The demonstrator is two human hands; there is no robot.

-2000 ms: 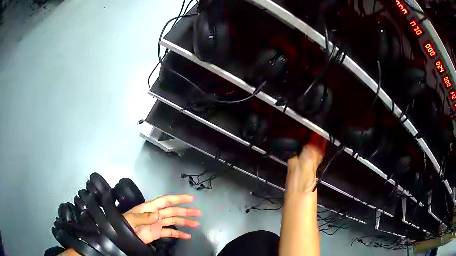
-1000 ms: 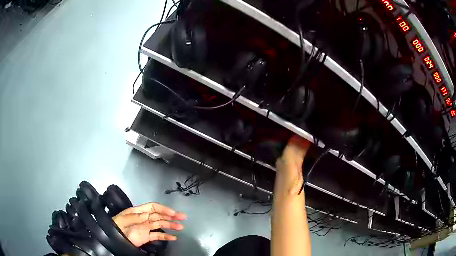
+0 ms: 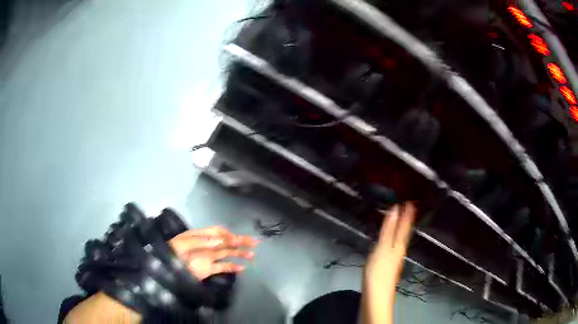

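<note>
Several black headsets [image 3: 136, 266] hang around my left forearm at the lower left, blurred. My left hand [image 3: 214, 252] is beside them with its fingers apart, holding nothing in the fingers. My right hand [image 3: 388, 253] is at the front edge of a lower tier of the dark rack [image 3: 298, 90], fingers extended and nothing visible in them. Dark headset shapes stand on the shelves, too blurred to tell apart.
Cables dangle below the rack [image 3: 272, 228] and near its lower shelves. Red displays [image 3: 539, 44] glow along the upper right. Pale floor [image 3: 95, 126] lies left of the rack. A dark rounded shape [image 3: 329, 309] is at the bottom edge.
My right hand has come out from between the shelves, and its fingers now show. The headsets are still on my left forearm. The view has shifted and is more blurred.
</note>
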